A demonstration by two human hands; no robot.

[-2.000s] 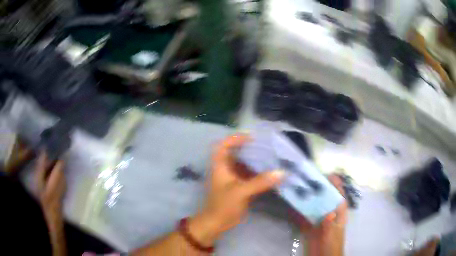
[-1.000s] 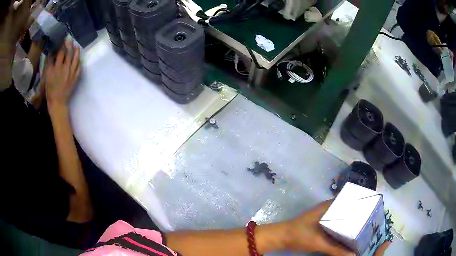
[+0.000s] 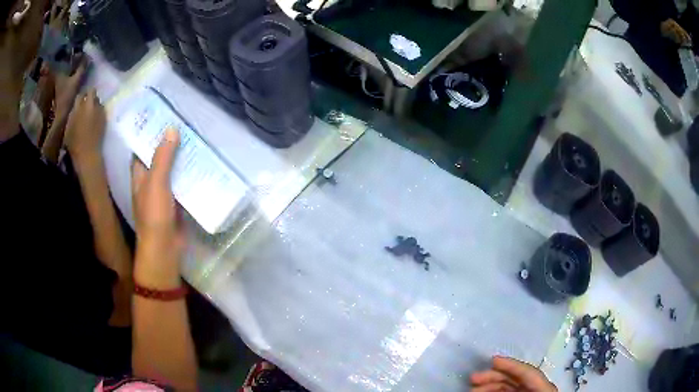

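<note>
A light blue-grey and white retail carton [image 3: 201, 178] is at the left of the head view, held over the white sheeting. My left hand [image 3: 157, 191], with a red bracelet on its wrist, grips the carton with the thumb on its upper face. The fingers under it are hidden. My right hand [image 3: 512, 377] is at the bottom edge, partly cut off, with its fingers apart and nothing seen in them.
Tall nested stacks of black cups [image 3: 270, 84] stand at the upper left beside another person's arm [image 3: 96, 168]. More black cups [image 3: 566, 268] stand at the right. Small black fittings [image 3: 594, 344] lie piled below them, with others [image 3: 408, 249] mid-table. Green framing [image 3: 529, 99] is behind.
The carton has moved from the lower right to the far left in my left hand. My right hand has let go of it and stays at the bottom right.
</note>
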